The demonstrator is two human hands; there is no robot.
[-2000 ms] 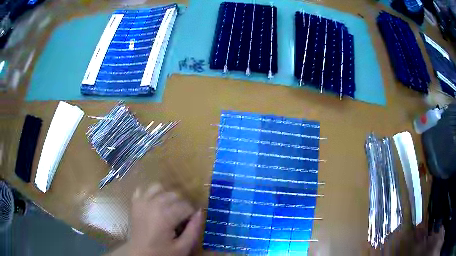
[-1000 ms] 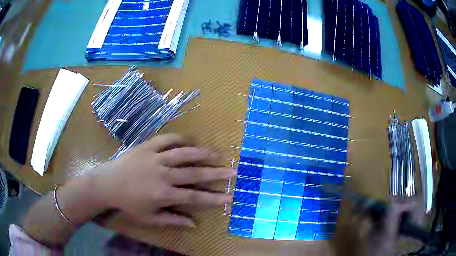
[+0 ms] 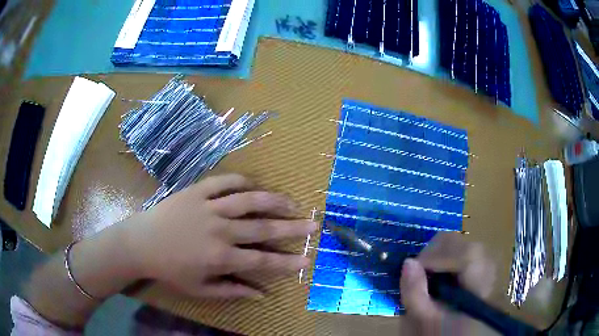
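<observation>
The solar cell string [image 3: 400, 167] lies flat in front of me, bright blue with pale lines and short silver ends at its sides. My left hand [image 3: 230, 239] lies flat at its left, fingers spread, fingertips at a thin silver ribbon [image 3: 307, 246] beside the string's left edge. Whether the fingertips press the ribbon is not clear. My right hand [image 3: 450, 279], blurred, holds the black soldering iron [image 3: 479, 305] over the lower part of the string. The iron's blurred metal tip points up-left toward the left edge; contact cannot be told.
Loose cut ribbons [image 3: 177, 134] lie left, beside white strips [image 3: 71, 147] and a black block [image 3: 23, 154]. A white-banded panel stack [image 3: 187, 29] and dark cell stacks [image 3: 371, 26] are at the back. More ribbons [image 3: 529, 226] and a white strip [image 3: 557, 220] lie right, near a dark unit [image 3: 588, 190].
My left hand has come to the string's left edge with fingers spread. My right hand has come in from the lower right with the iron over the string. The camera view has shifted.
</observation>
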